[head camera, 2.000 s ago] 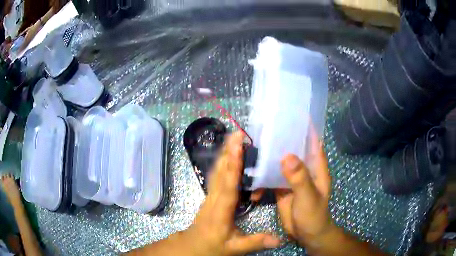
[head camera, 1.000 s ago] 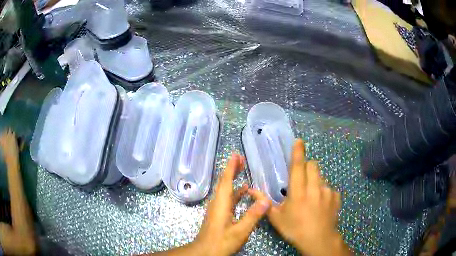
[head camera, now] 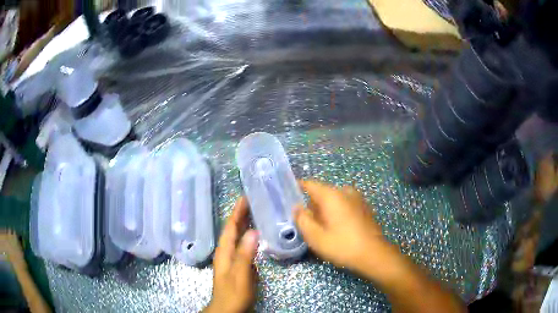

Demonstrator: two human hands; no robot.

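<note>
A frosted shell-and-base unit (head camera: 272,189) stands upright on the bubble wrap in front of me, tilted slightly left at its far end. A small dark round hole shows at its near end, and a dark edge shows under it. My left hand (head camera: 235,257) is at its left side near the near end, thumb towards it; whether it touches is unclear. My right hand (head camera: 336,226) is around its right side, fingers and thumb on the near half. A row of translucent tank shells (head camera: 183,198) stands just to the left.
Nested grey housing cups (head camera: 459,116) lie in ribbed stacks at right. More shells (head camera: 103,121) sit at the far left, with black twin cups (head camera: 136,27) beyond. A cardboard sheet (head camera: 416,23) is at the far edge. Another person's arm (head camera: 23,269) shows at lower left.
The shell held up two seconds ago was down on the table one second ago. Now the unit stands closer to the row, with my right hand against its side. The camera view has shifted.
</note>
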